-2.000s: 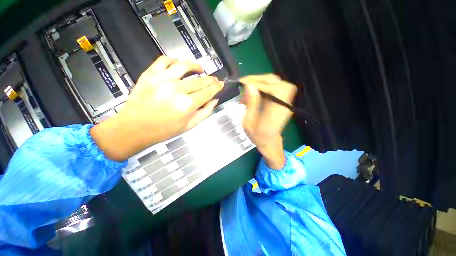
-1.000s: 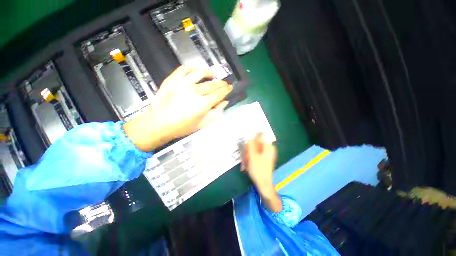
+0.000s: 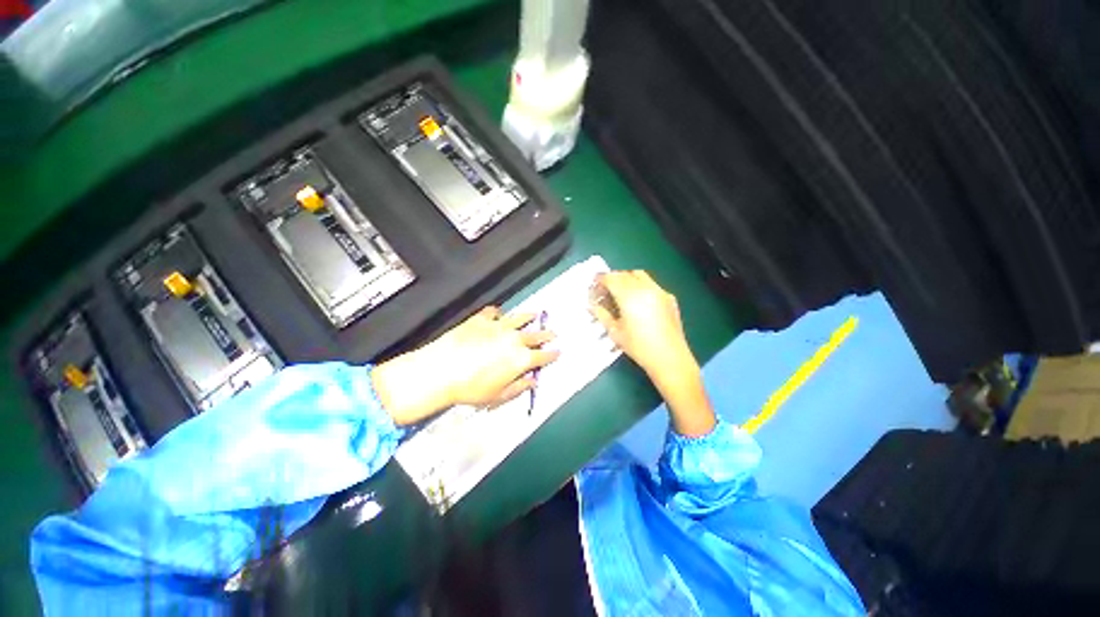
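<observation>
A white sheet [image 3: 464, 452] lies slanted on the green bench in front of the foam tray; faint marks show near its lower left end. My left hand [image 3: 483, 362] lies over its middle, palm down. A thin dark tool, likely the tweezers [image 3: 532, 398], shows at its fingertips; whether the fingers grip it is unclear. My right hand [image 3: 639, 316] is at the sheet's upper right end with bent fingers, a small dark patch at the fingertips; its grip is unclear. Several silver-grey phone units [image 3: 340, 259] with orange tabs sit in the black foam tray [image 3: 464, 272].
A white post [image 3: 549, 103] stands behind the tray's right corner. Dark ribbed stacked trays [image 3: 844, 157] rise at the right. Another dark stack [image 3: 953, 518] is at lower right. Blue floor with a yellow line [image 3: 802, 376] shows beside the bench. A shiny clear piece lies near my left sleeve.
My left hand has moved off the rightmost phone unit onto the sheet. My right hand, earlier beside it with the tweezers, is now at the sheet's right end. The view has shifted, showing more tray.
</observation>
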